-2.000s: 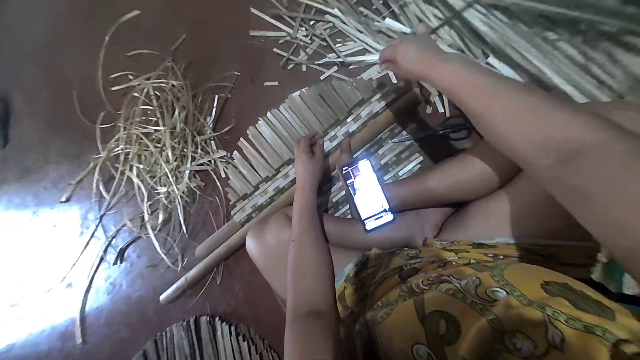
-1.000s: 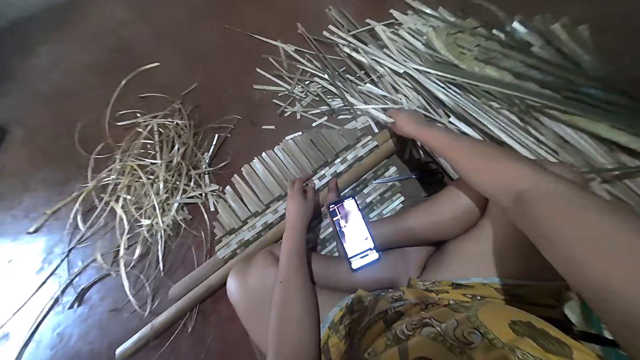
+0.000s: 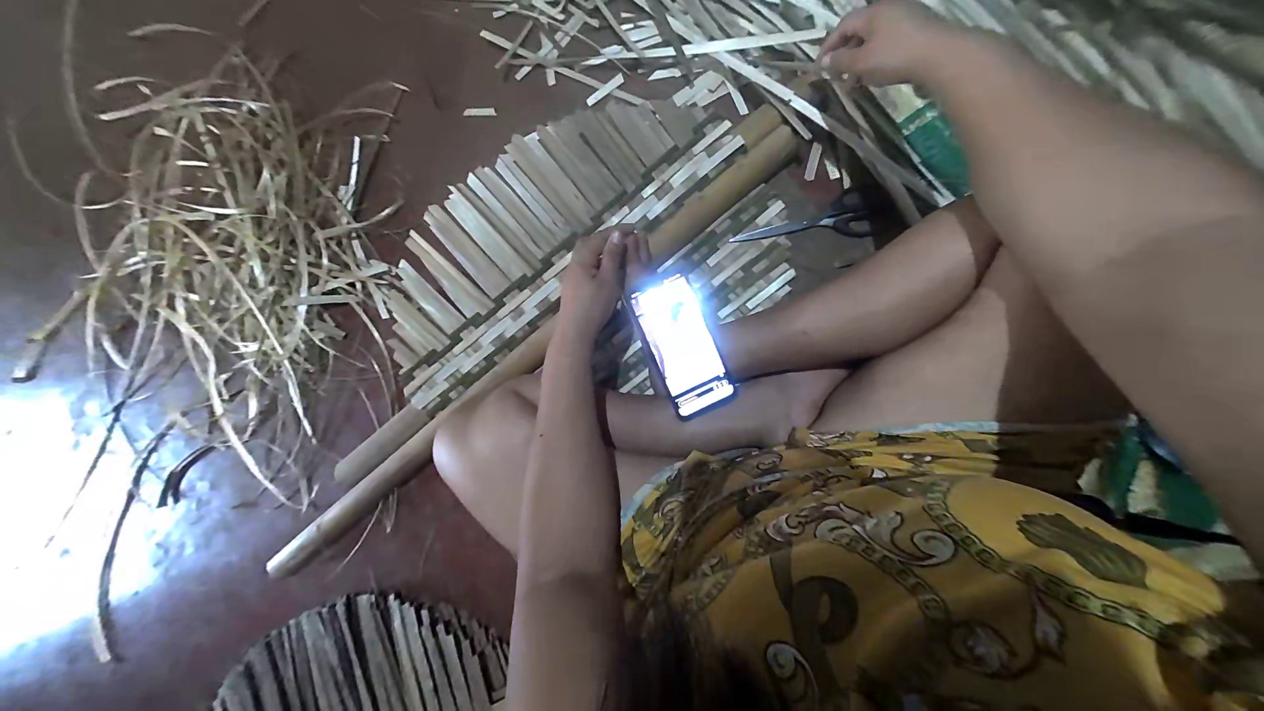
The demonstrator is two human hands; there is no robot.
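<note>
A partly woven mat of flat pale strips (image 3: 533,188) lies diagonally in front of my crossed legs, with two round poles (image 3: 395,469) running along it. My left hand (image 3: 607,262) rests at the mat's near edge by the poles, its fingers bent; whether it grips a strip cannot be told. A lit smartphone (image 3: 681,346) lies over my lower leg, just below that hand. My right hand (image 3: 869,44) is stretched out to the upper right, its fingertips at the end of a pale flat strip (image 3: 736,42) beside the pile. Scissors (image 3: 805,225) lie right of the mat.
A tangle of thin curled strips (image 3: 227,227) covers the floor at the left. More flat strips (image 3: 1096,59) are heaped at the upper right, partly over a green cloth (image 3: 933,148). A round-edged piece of dark and pale strips (image 3: 365,657) is at the bottom left.
My right hand is farther out from the mat's upper end than one second ago. My left hand stays by the poles, and the phone remains on my leg. The view has shifted.
</note>
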